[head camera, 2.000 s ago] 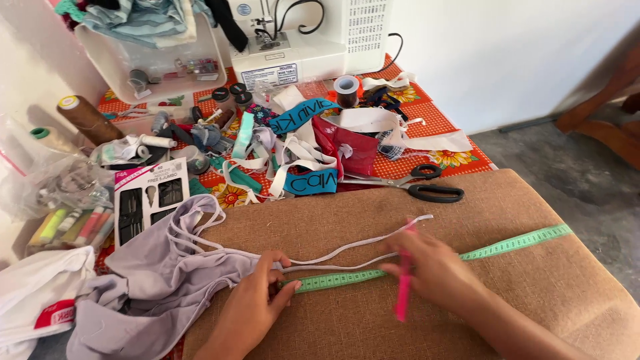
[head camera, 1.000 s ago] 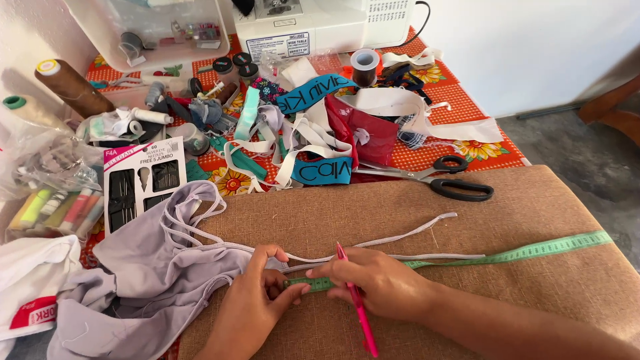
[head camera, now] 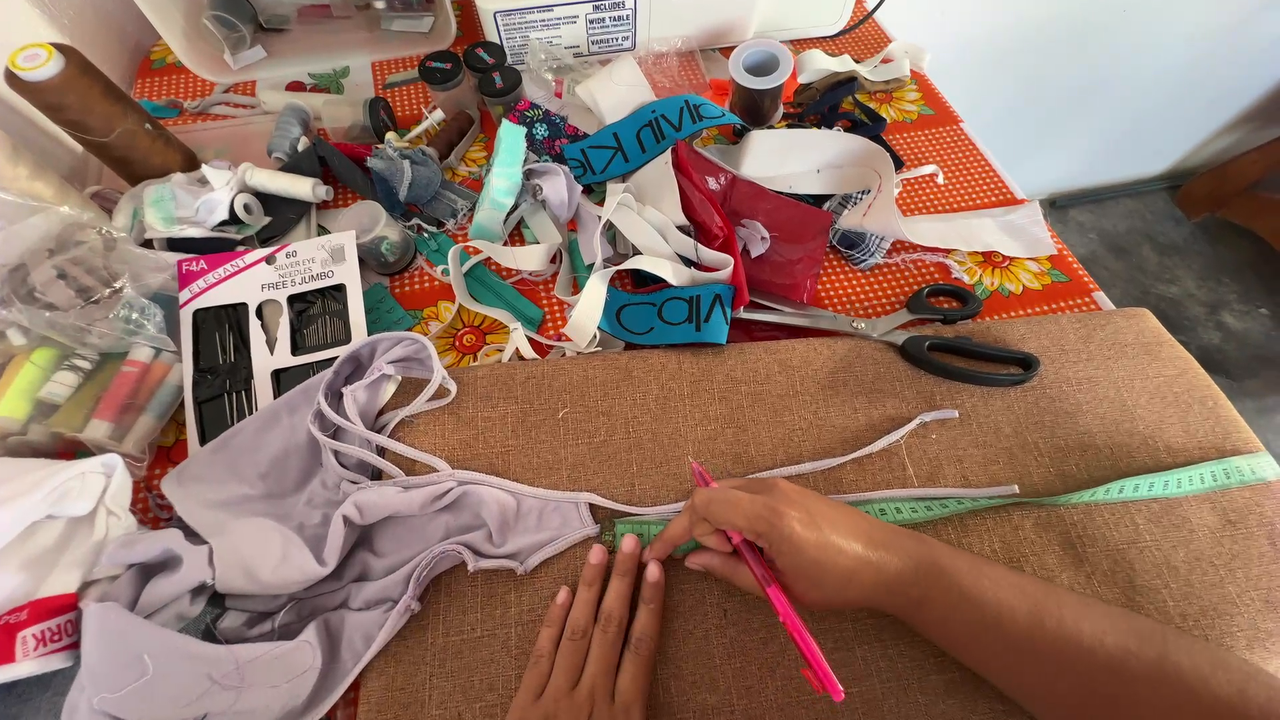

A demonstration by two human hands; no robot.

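Note:
A green tape measure (head camera: 1150, 480) runs across a brown fabric-covered board (head camera: 1000, 620). Flat on the board, my left hand (head camera: 600, 635) has its fingertips at the tape's near end and grips nothing. My right hand (head camera: 790, 540) holds a pink pen (head camera: 775, 595), tip pointing up and away, while its fingertips press on the tape. A lavender garment (head camera: 330, 530) lies at the left, its edge close to the tape's end. Two thin straps (head camera: 860, 450) extend rightward from it; one passes under my right hand and lies along the tape.
Black-handled scissors (head camera: 900, 330) rest at the board's far edge. Beyond are elastic strips (head camera: 640, 260), a red plastic packet (head camera: 770, 235), a needle card (head camera: 270, 340), thread spools (head camera: 760, 90) and a brown thread cone (head camera: 100, 110). A bag of colored threads (head camera: 100, 390) stands at the left.
My left hand has gone from pinching at the tape's end to lying flat with fingers extended. The right hand, still with the pen, has its fingertips down on the tape near the left ones.

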